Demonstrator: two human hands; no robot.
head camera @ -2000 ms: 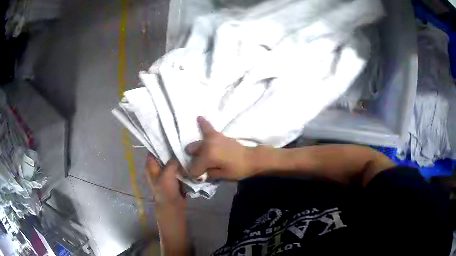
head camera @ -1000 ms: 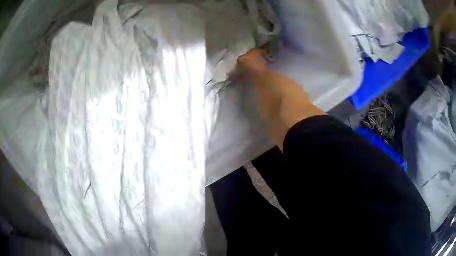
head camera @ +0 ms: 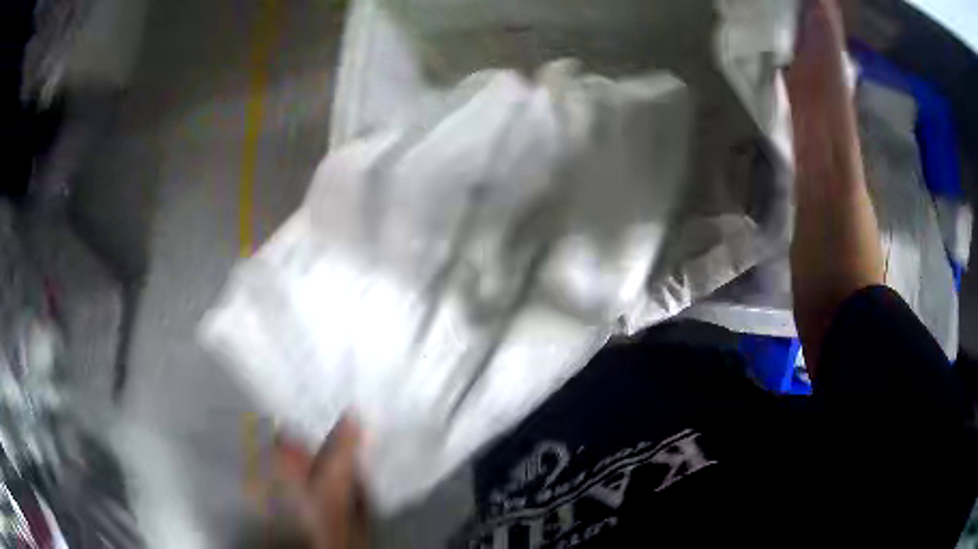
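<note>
A thick bunch of white cloth pieces (head camera: 418, 268) lies across the middle of the head view, its near end low on the left and its far end over the white tub (head camera: 735, 313). My left hand (head camera: 327, 477) is blurred at the bunch's near end and grips it from below; part of the hand is hidden by the cloth. My right hand (head camera: 819, 43) is raised at the upper right, blurred, with white cloth (head camera: 756, 54) in it hanging down over the tub's side. My forearm runs down from it.
A blue crate (head camera: 933, 129) holding greyish-white pieces (head camera: 895, 161) stands right of the tub. More blue shows under the tub's near rim. A yellow line (head camera: 253, 129) crosses the floor on the left. Blurred pale heaps (head camera: 32, 375) stand at the far left.
The view has swung back from over the tub, so my left hand shows again. My right hand has come up from inside the tub to the upper right, with cloth in it.
</note>
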